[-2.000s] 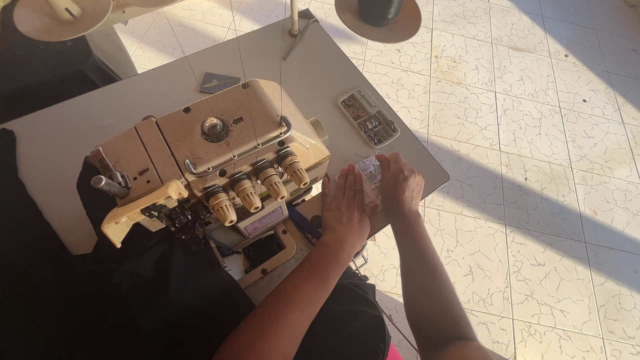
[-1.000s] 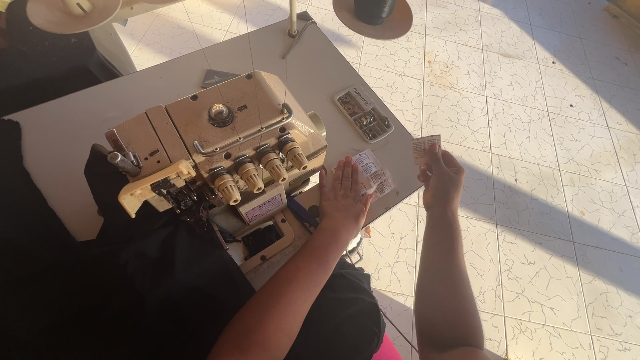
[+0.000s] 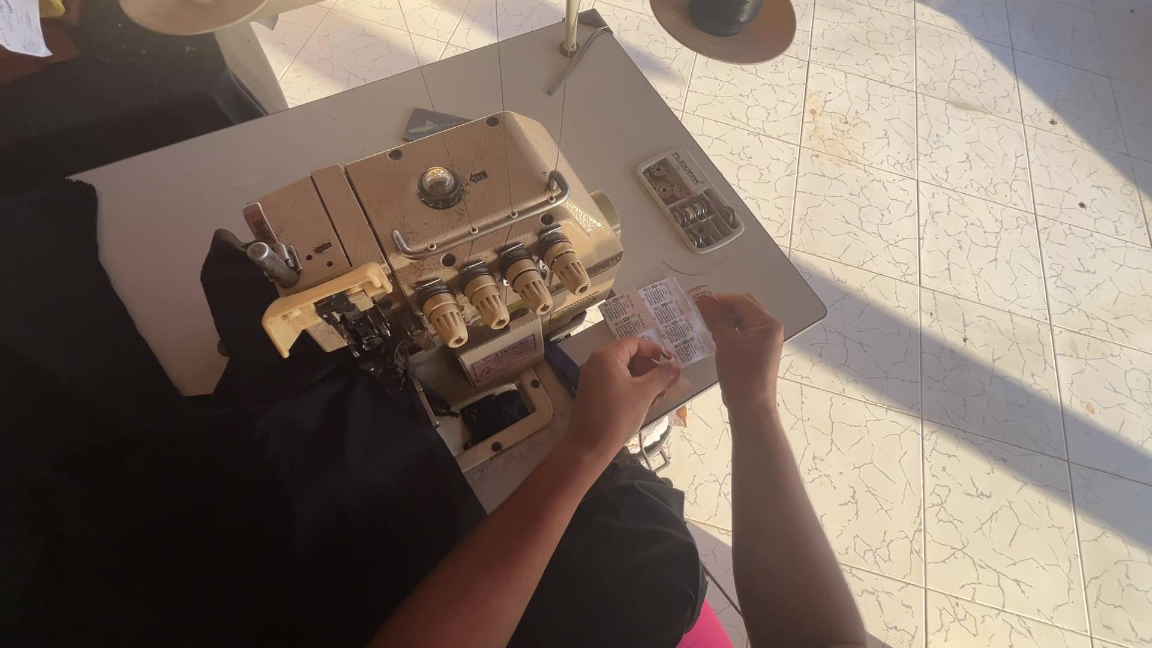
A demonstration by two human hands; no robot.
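Both of my hands are at a flat printed sheet of small packets (image 3: 668,310), held over the table's right front part. My left hand (image 3: 623,382) pinches its lower edge between thumb and fingers. At the sheet's right side, my right hand (image 3: 745,337) has its fingers bent around a small piece whose edge shows at the fingertips; what it is I cannot tell. Just left of the sheet stands a beige overlock sewing machine (image 3: 477,207) with several tension dials (image 3: 526,288). A plastic case of bobbins and small metal parts (image 3: 688,200) lies beyond my hands.
Black fabric (image 3: 225,504) covers the left front and runs under the machine's needle area. A small dark flat piece (image 3: 434,124) lies behind the machine. A thread stand rod (image 3: 571,36) rises at the table's back corner, near a dark thread cone (image 3: 724,13). Threads run down to the machine.
My right hand has come back from beyond the table's right edge to the sheet. My left hand, flat on the sheet before, now pinches its lower edge.
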